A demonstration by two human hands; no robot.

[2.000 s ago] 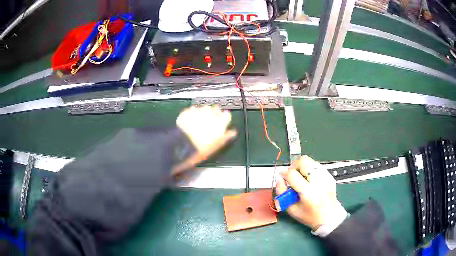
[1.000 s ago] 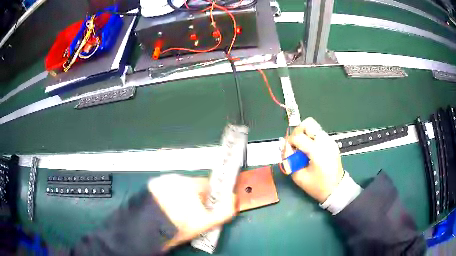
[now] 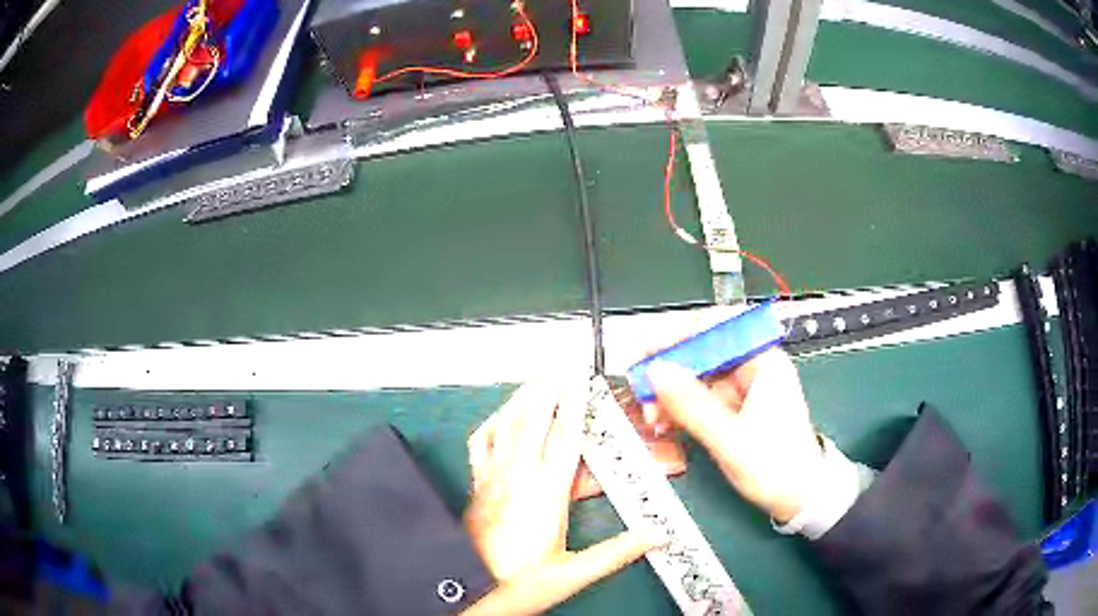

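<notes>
My left hand [image 3: 530, 481] holds a silver-grey strip module [image 3: 656, 505], which slants over the orange-brown contact plate [image 3: 665, 456]. The strip hides much of the plate, including its centre hole. The strip's lower end is cut off by the picture's bottom edge. My right hand [image 3: 753, 427] holds a bright blue test probe [image 3: 710, 349]. The probe's left end is close to the strip's upper end; I cannot tell whether they touch. A thin red wire [image 3: 669, 193] runs to the probe's right end.
A black cable [image 3: 582, 205] runs from the dark metal box [image 3: 470, 42] to the plate area. Black strips lie at left [image 3: 172, 431] and right [image 3: 891, 318], with bundles at both edges. Grey strips [image 3: 271, 190] lie beyond the white rail [image 3: 301, 365]. A red bin [image 3: 114, 90] is back left.
The strip has swung round to slant the other way over the plate, with my left hand beside it. The blue probe has turned and moved left to the strip's upper end. The view has shifted slightly.
</notes>
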